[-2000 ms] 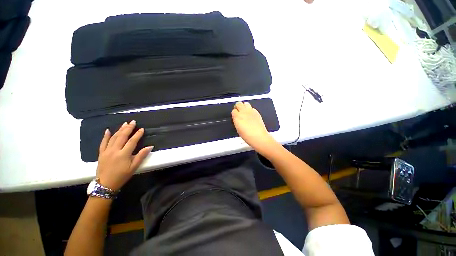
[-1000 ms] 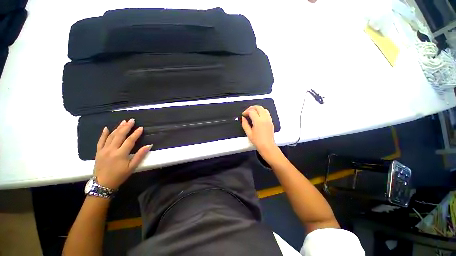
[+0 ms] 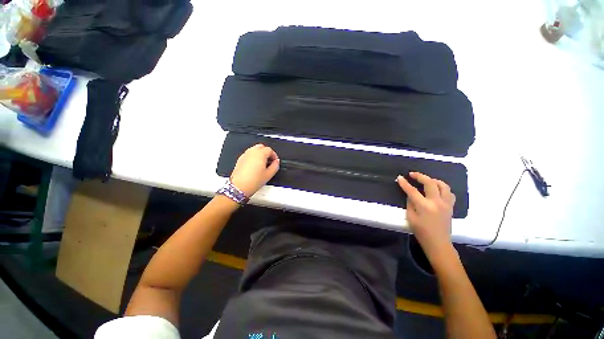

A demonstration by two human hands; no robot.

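A long black slotted fabric panel (image 3: 331,182) with rounded corners lies flat at the table's near edge. A thin dashed white line marks its slot (image 3: 344,171). My left hand (image 3: 255,171) is at the slot's left end, thumb and fingertips together on the fabric edge. My right hand (image 3: 429,204) is at the right end, thumb and index finger near a small white spot, the other fingers bent. Whether the right fingertips grip the fabric cannot be told. Two overlapping black panel stacks (image 3: 424,122) lie behind the panel.
Thread snips (image 3: 538,177) with a dark cord lie on the white table (image 3: 516,99) at right. At left are a bundle of black strips (image 3: 97,132), a blue tray (image 3: 63,99) with packets and a pile of black pieces (image 3: 126,36). A plastic bag is at top right.
The view has turned left, bringing in the tray and strip bundle. My left hand has gone from lying flat on the panel to pinching at the slot's left end. My right hand remains at the right end.
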